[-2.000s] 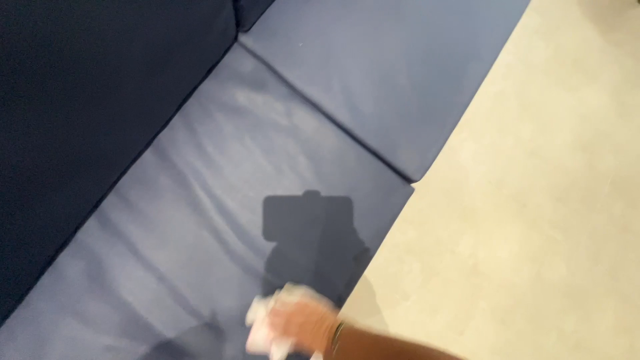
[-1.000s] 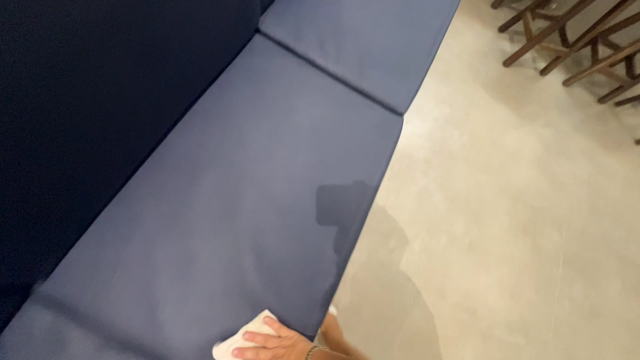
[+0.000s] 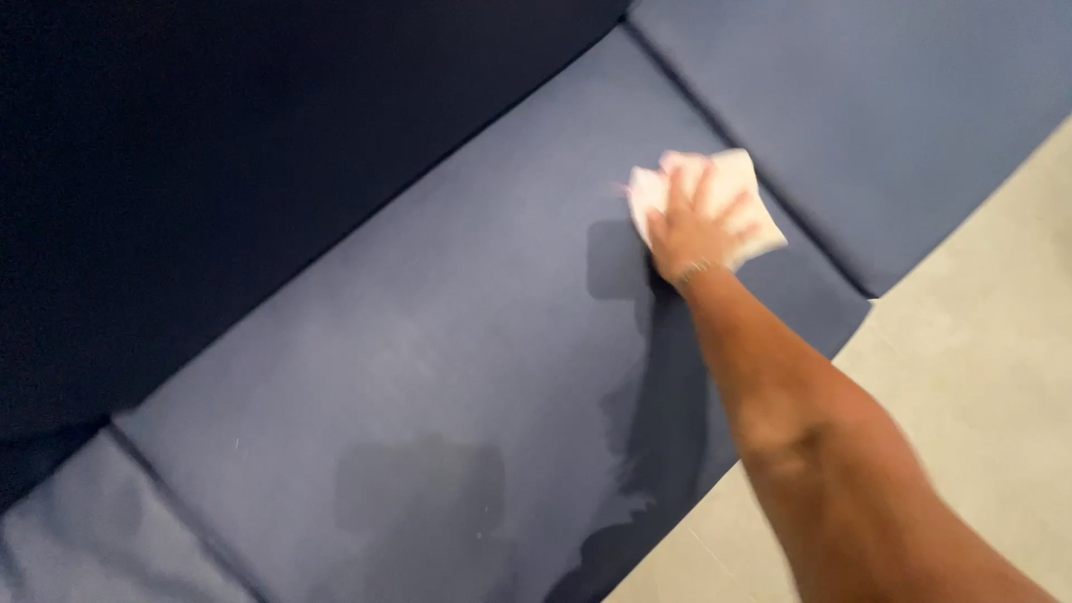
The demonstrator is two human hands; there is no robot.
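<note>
A pale pink and cream cloth lies under my right hand, which presses it flat with fingers spread on the blue seat cushion of a bench. The cloth is near the seam with the adjoining cushion at upper right. A thin bracelet is on my right wrist. My left hand is out of view.
The dark backrest rises along the upper left of the seat. Another cushion adjoins at the lower left. Pale floor lies past the seat's front edge. Shadows fall across the cushion.
My right hand with the cloth has moved from the bottom of the view up along the seat, toward the seam, with the arm stretched out. The view has shifted.
</note>
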